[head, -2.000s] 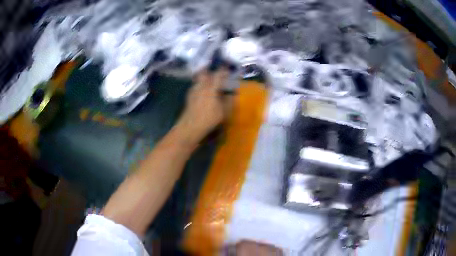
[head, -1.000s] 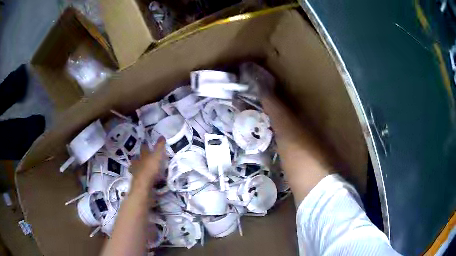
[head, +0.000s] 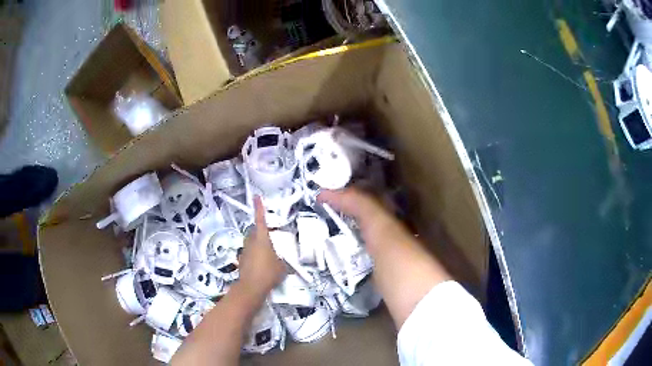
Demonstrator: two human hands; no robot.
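Note:
White plastic housings [head: 165, 254] lie heaped in a large brown cardboard carton [head: 422, 154]. Several show round cups, dark square cut-outs and thin white arms. My left hand [head: 262, 261] is over the middle of the heap, its thumb pointing up beside a housing [head: 269, 163]. My right hand [head: 361, 213] is to its right, with its fingertips at the lower edge of another housing [head: 327, 161], which is partly blurred. Some fingers of both hands are hidden behind or among the housings, so the frame does not show whether either hand grips one.
The dark green bench top [head: 529, 164] runs along the right, with a metal edge beside the carton. White housings [head: 636, 100] sit at its far right. A smaller open carton [head: 96, 89] with a clear plastic bag stands upper left. A dark shoe [head: 28, 189] is at the left edge.
Since the bench view, the view has turned to the carton. Over the last second my right hand has come nearer from the far side, and my left hand has moved right. Housings between them have shifted.

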